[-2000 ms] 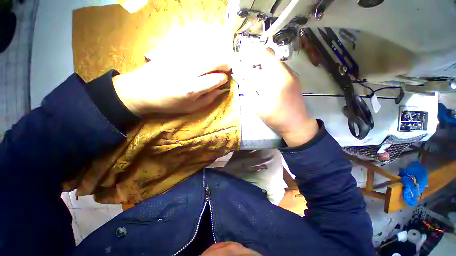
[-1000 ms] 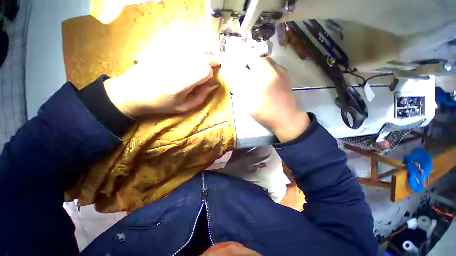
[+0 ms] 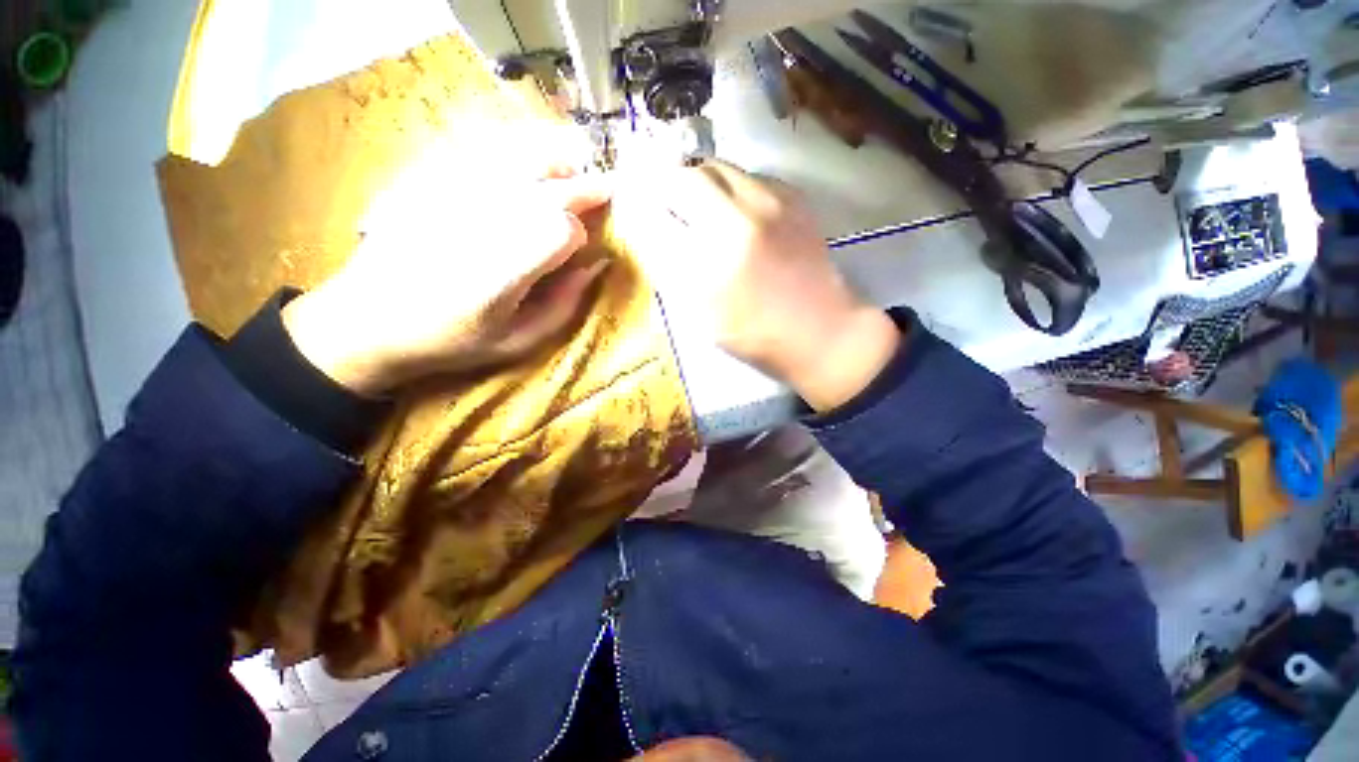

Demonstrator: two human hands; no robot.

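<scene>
The mustard-brown fabric (image 3: 507,462) lies bunched on the white machine table and hangs over its front edge. My left hand (image 3: 462,268) holds the fabric from the left, fingers bent just short of the needle area. My right hand (image 3: 730,268) is at the cloth's right edge, fingertips close to the presser foot (image 3: 604,142); glare hides what they grip. The fabric's top left part is flat, with a pale, yellow-edged piece (image 3: 298,67) over it. The sewing machine's dark round tension part (image 3: 674,82) is just above my right hand.
Large black-handled shears (image 3: 969,179) and dark blue snips (image 3: 927,75) lie right of the machine needle. A thin dark rod with a white tag (image 3: 1091,209) is beside them. A wooden bench (image 3: 1255,484) with a blue bundle (image 3: 1300,424) stands at right.
The view has shifted, so the table's things sit differently in the picture. The pale piece at the top left shows more. Both hands stay at the cloth by the needle.
</scene>
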